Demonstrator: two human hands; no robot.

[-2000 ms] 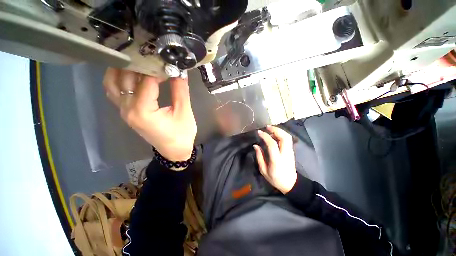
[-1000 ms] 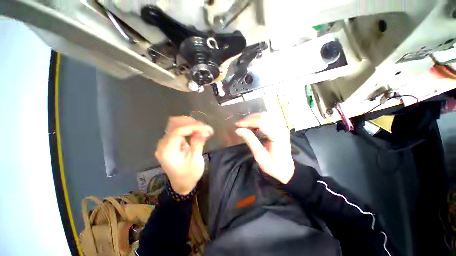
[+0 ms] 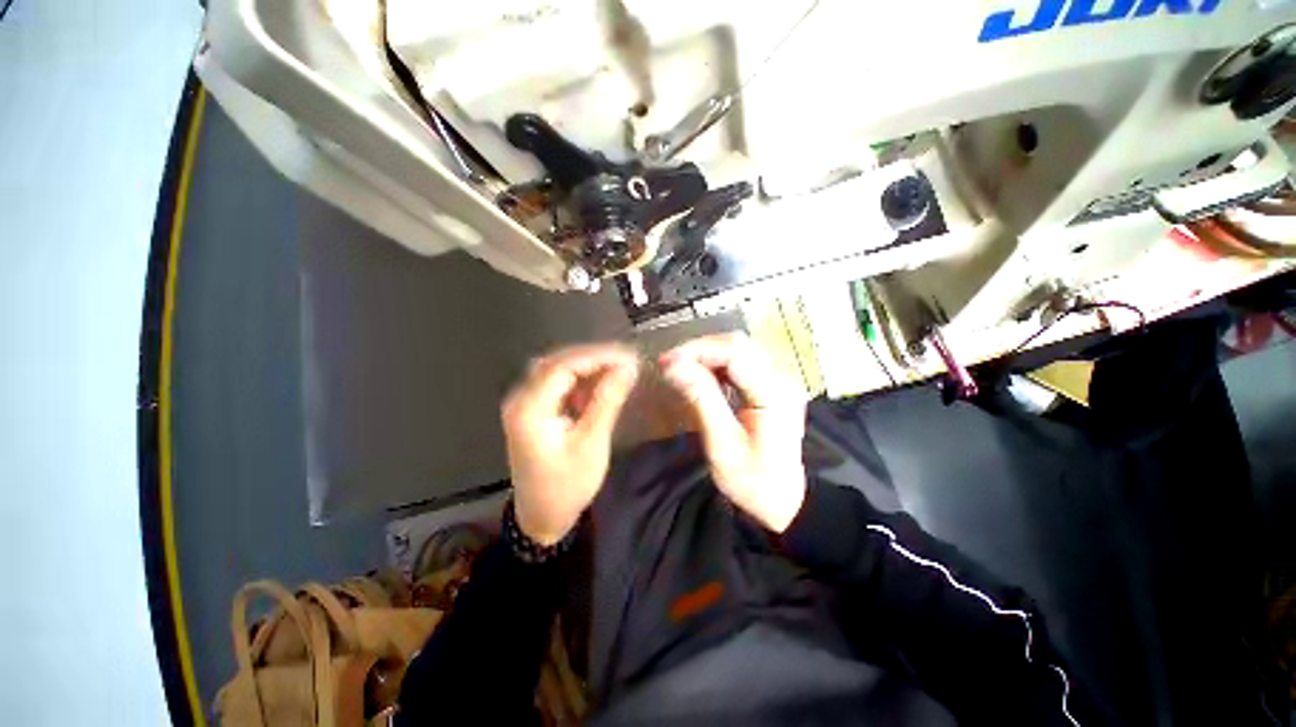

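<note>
My left hand [image 3: 569, 433] and my right hand [image 3: 746, 426] are raised in front of the sewing machine [image 3: 853, 85], below its needle area. Thumb and index finger of each hand are pinched, and the two pairs of fingertips are close together. The sewing thread between them is too fine and blurred to see clearly. The black lever and knob assembly [image 3: 611, 227] and the shiny metal plate [image 3: 824, 234] are just above my fingertips. Neither hand touches the machine. The needle tip cannot be made out.
Tan bags with looped straps [image 3: 327, 639] are at the lower left. The grey table surface [image 3: 412, 384] extends left of my hands. A pink-red tool [image 3: 952, 367] and a green item [image 3: 863, 305] are right of the plate. A yellow line [image 3: 168, 355] marks the floor at far left.
My left hand has come down from the knob at the machine's head and moved right, towards my right hand. My right hand has risen off my lap. The view now shows more of the machine.
</note>
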